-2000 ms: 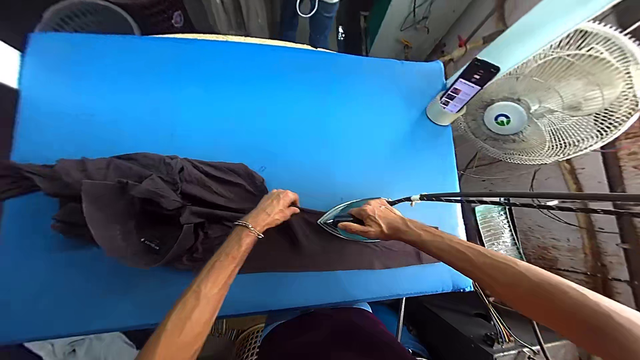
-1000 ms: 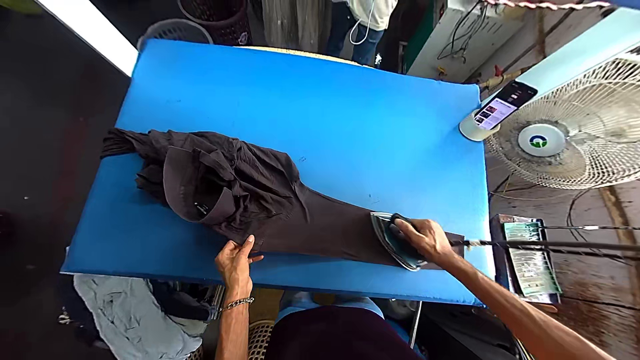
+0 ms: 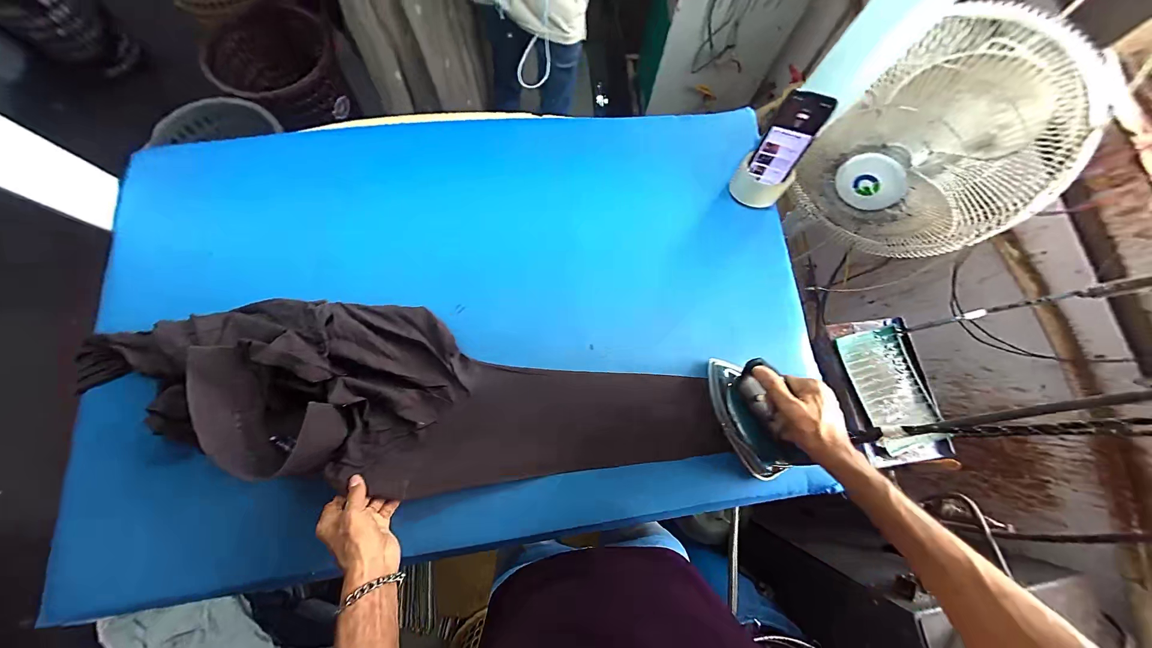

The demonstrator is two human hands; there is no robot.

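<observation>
A dark collared shirt lies on the blue padded ironing table, bunched at the left, with one sleeve spread flat toward the right. My right hand grips the handle of a clothes iron, whose soleplate rests at the right end of the sleeve. Cords run off to the right behind the iron. My left hand holds the shirt's lower edge near the collar between thumb and fingers, at the table's near side. A metal bracelet is on that wrist.
A phone leans on a tape roll at the back right corner, beside a white fan. A tray sits beyond the right edge. Baskets and a person are behind the table.
Two seconds ago the iron was nearer the sleeve's middle; my right hand has moved it right to the sleeve's end. My left hand has moved from the upper edge of the fabric to its lower edge.
</observation>
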